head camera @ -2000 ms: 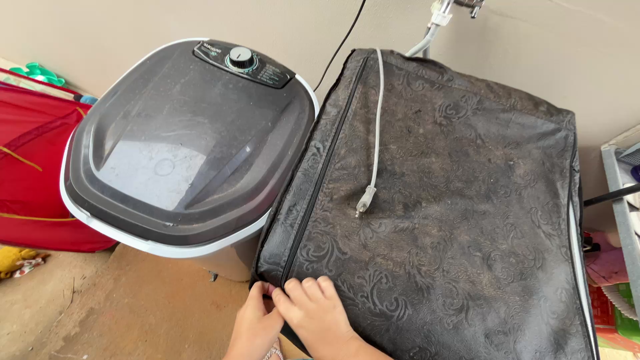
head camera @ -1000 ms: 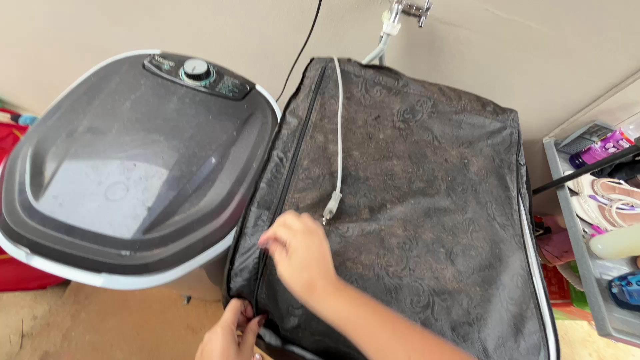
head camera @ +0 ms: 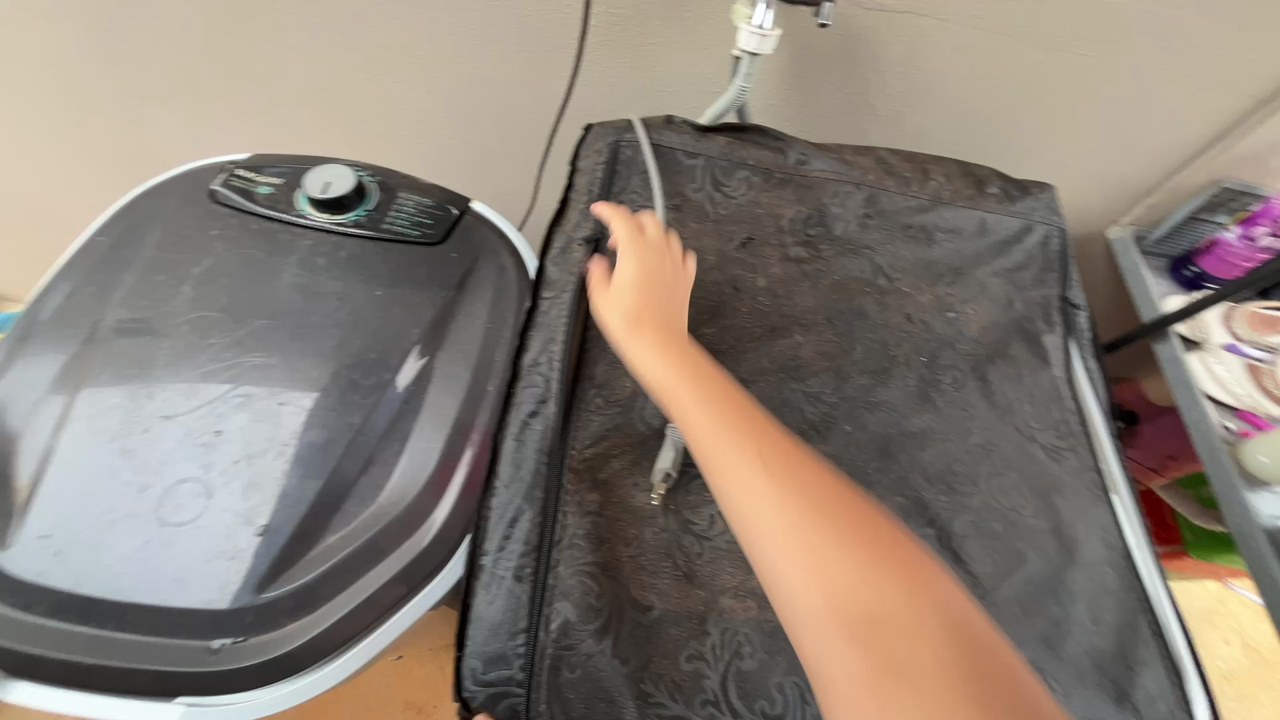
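Note:
A black patterned fabric cover (head camera: 860,360) with a zipper (head camera: 548,520) along its left side lies over a boxy appliance. Near the zipper's upper end is my right hand (head camera: 645,275), its thumb and forefinger close together at the zipper line; blur hides whether they pinch the slider. Below the hand, the zipper seam shows a dark gap. A grey power cord with its plug (head camera: 667,468) rests on top of the cover, passing beneath my right hand and forearm. Of my left hand only a fingertip (head camera: 482,716) shows, at the bottom edge by the cover's lower left corner.
To the left stands a washing machine with a dark lid (head camera: 330,330) and a grey knob (head camera: 333,188). Behind the cover a grey hose (head camera: 735,92) hangs from a wall tap. A grey shelf (head camera: 1160,330) with shoes (head camera: 1235,345) and a purple bottle (head camera: 1235,240) is at right.
My right hand has moved from the cover's lower left corner up along the zipper to near its top. My left hand, seen at the lower corner before, is now almost out of view.

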